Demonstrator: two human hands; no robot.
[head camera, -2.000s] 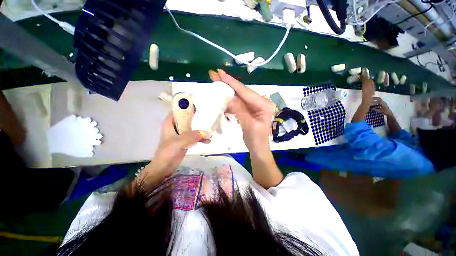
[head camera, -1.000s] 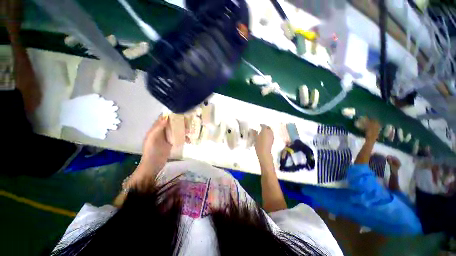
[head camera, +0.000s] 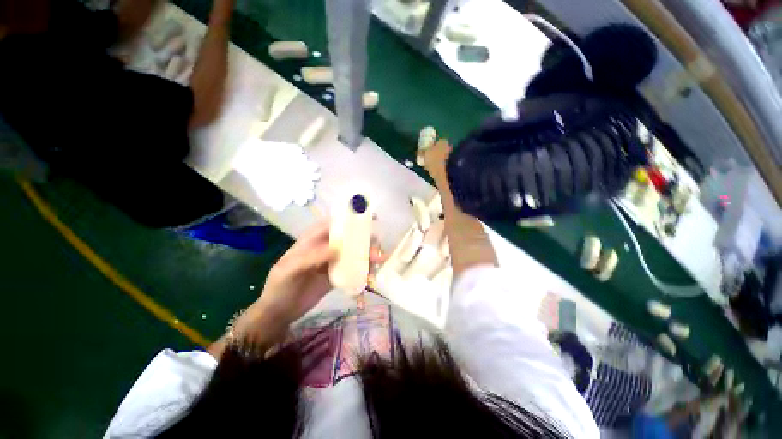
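My left hand (head camera: 296, 279) holds a cream device body (head camera: 350, 253) upright in view, its dark round spot (head camera: 358, 204) at the far end. My right hand (head camera: 436, 160) reaches over the green belt, its fingertips on a small cream unit (head camera: 427, 137); the grip is small and blurred. Several cream units (head camera: 416, 261) lie in a loose group on the white sheet, between my left hand and right forearm. The forearm hides part of the bench.
A black fan (head camera: 549, 163) hangs close at the right, beside a grey post (head camera: 347, 77). A white glove (head camera: 279, 174) lies on the bench. More units (head camera: 592, 253) lie on the green belt (head camera: 557, 274). A person in black (head camera: 103, 129) sits at the left, arm over the bench.
The view has turned left, so the fan now shows at the right. My left hand has raised a device body from the bench group. My right hand has moved from the group to the belt.
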